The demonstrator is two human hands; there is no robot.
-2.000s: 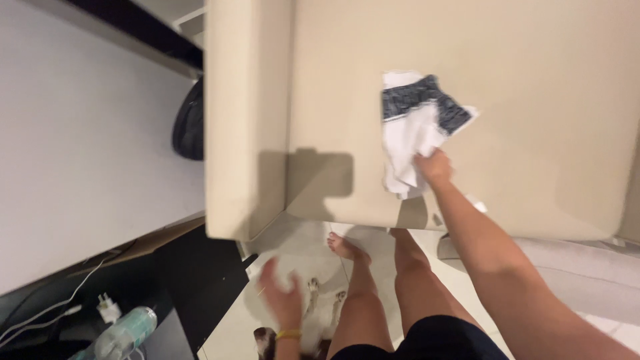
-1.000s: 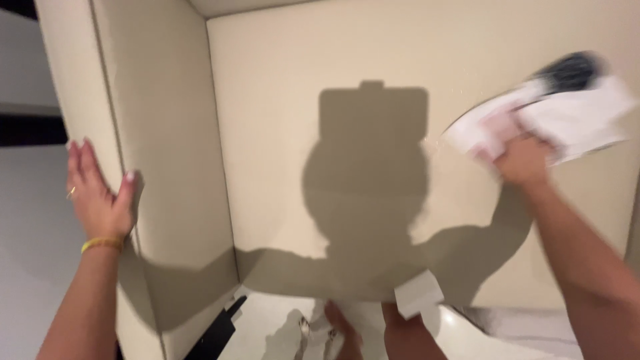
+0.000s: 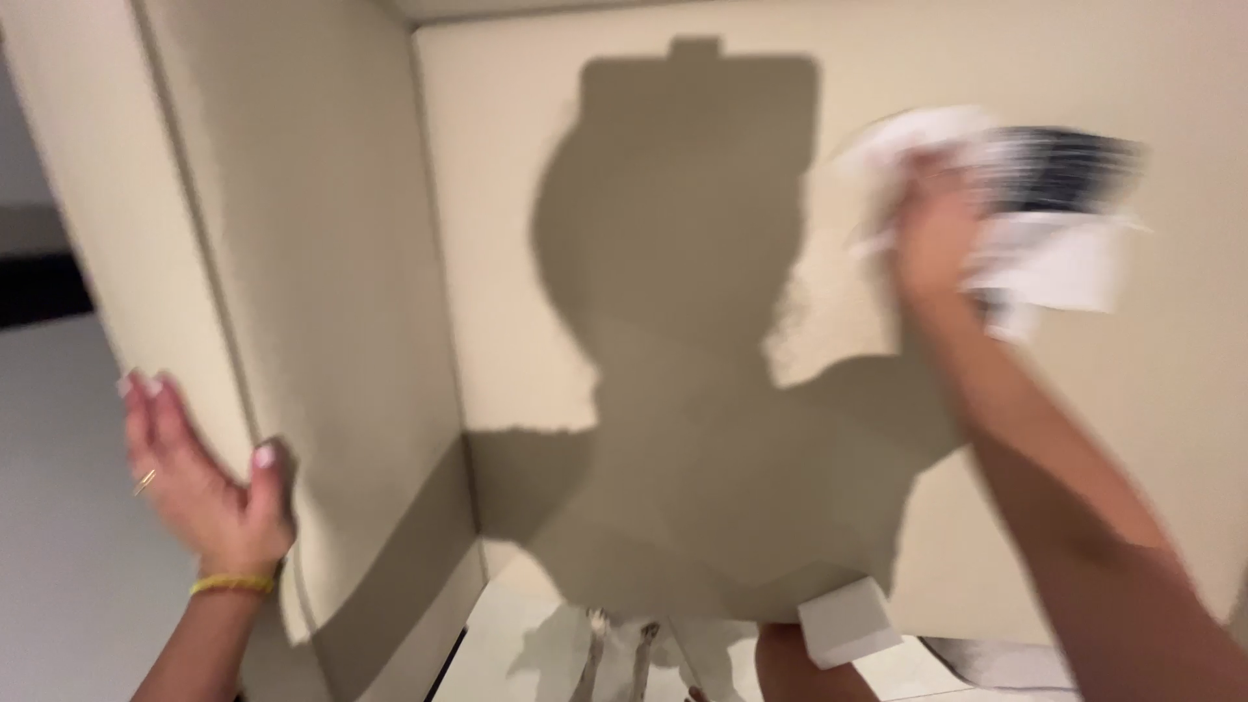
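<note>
My right hand [image 3: 936,224] presses a white and dark-blue cloth [image 3: 1058,253] on the cream sofa seat [image 3: 1102,439], right of my shadow; both are blurred by motion, and the fingers are partly lost in the folds. My left hand [image 3: 210,468], with a ring and a yellow wristband, rests on the top of the sofa's armrest [image 3: 322,292] at the left, its thumb apart from the other fingers and nothing held. A small white block-like object [image 3: 848,622] lies at the seat's front edge.
Below the seat edge are pale floor tiles [image 3: 546,639], my bare leg [image 3: 809,673] and what look like an animal's thin legs [image 3: 642,663]. A grey surface [image 3: 58,439] lies beyond the armrest. The sofa's back edge runs along the top.
My left hand, in the air near the floor two seconds ago, is now on the armrest. The cloth has shifted about the seat with my right hand. The view has moved closer over the seat.
</note>
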